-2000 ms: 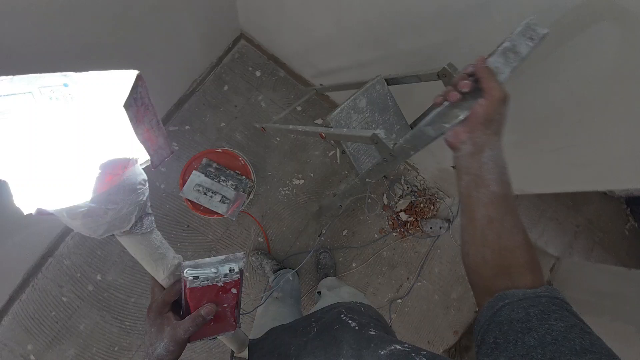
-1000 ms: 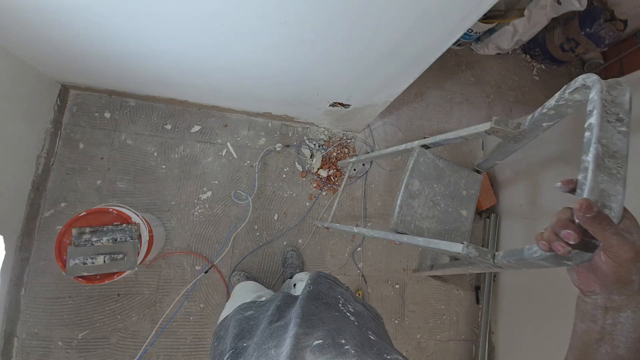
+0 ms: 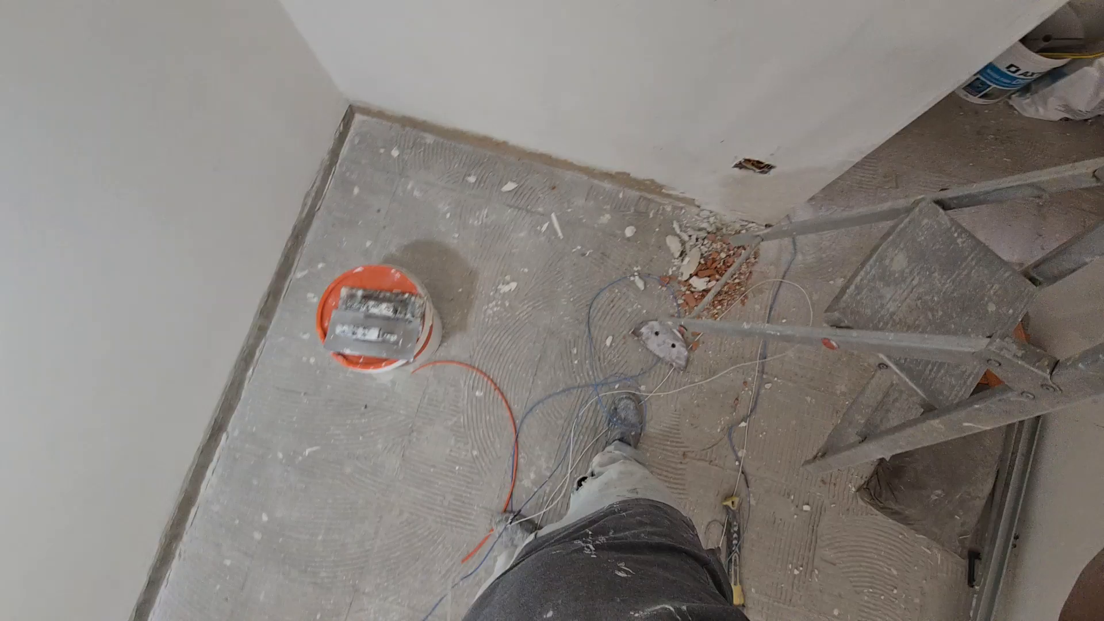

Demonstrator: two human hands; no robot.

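Neither hand shows clearly. Only a sliver of bare skin appears at the lower right edge, and its part of the arm or hand cannot be told. An open metal stepladder stands at the right, its upper end cut off by the frame. Left of centre, a white bucket with an orange rim carries flat steel plastering trowels. Beside the ladder's feet lie broken plaster and brick rubble and a pale, dusty half-round piece.
Blue and white cables and an orange one cross the ridged floor around my feet. A yellow-ended tool lies right of my legs. Metal profiles line the right wall. A labelled tub stands at the upper right.
My right hand, on the ladder's frame a second ago, is out of sight. The red packet in my left hand two seconds ago is also gone from view. The view has shifted.
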